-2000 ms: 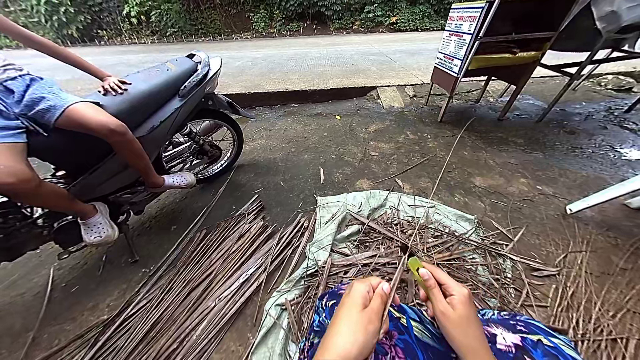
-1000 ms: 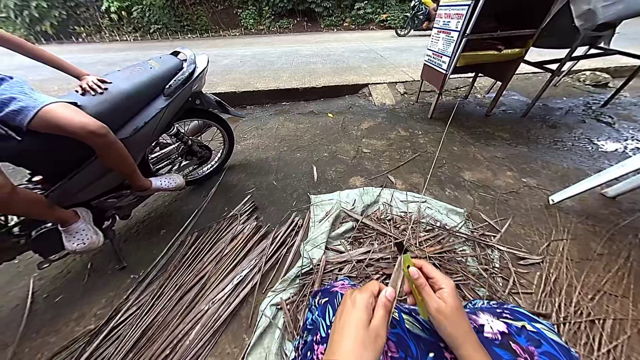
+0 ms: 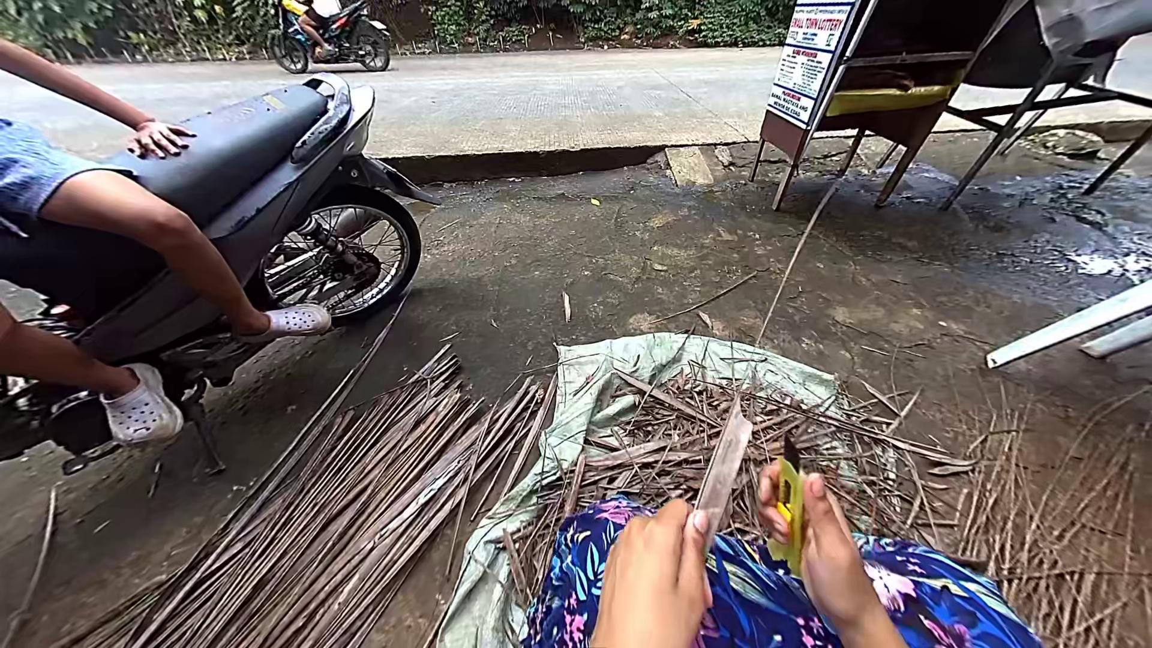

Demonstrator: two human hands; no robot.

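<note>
My left hand pinches a dry brown palm leaflet, which points up and away from me above my lap. To its right, my right hand grips a yellow-green utility knife with its dark blade upward, apart from the leaflet. Beneath and beyond both hands, leaf scraps lie on a pale green woven sack. A large bundle of long dry leaflets rests on the ground at the left. Thin stripped midribs are spread at the right.
A person in white clogs sits on a parked motorcycle at the left. A wooden stand with a printed sign is at the upper right, above white legs of some furniture. Another motorcycle is on the road beyond.
The knife was against the leaflet in the earlier frames and is now apart from it, to the right. The leaflet's broad face now shows. A motorcycle has moved leftward along the road.
</note>
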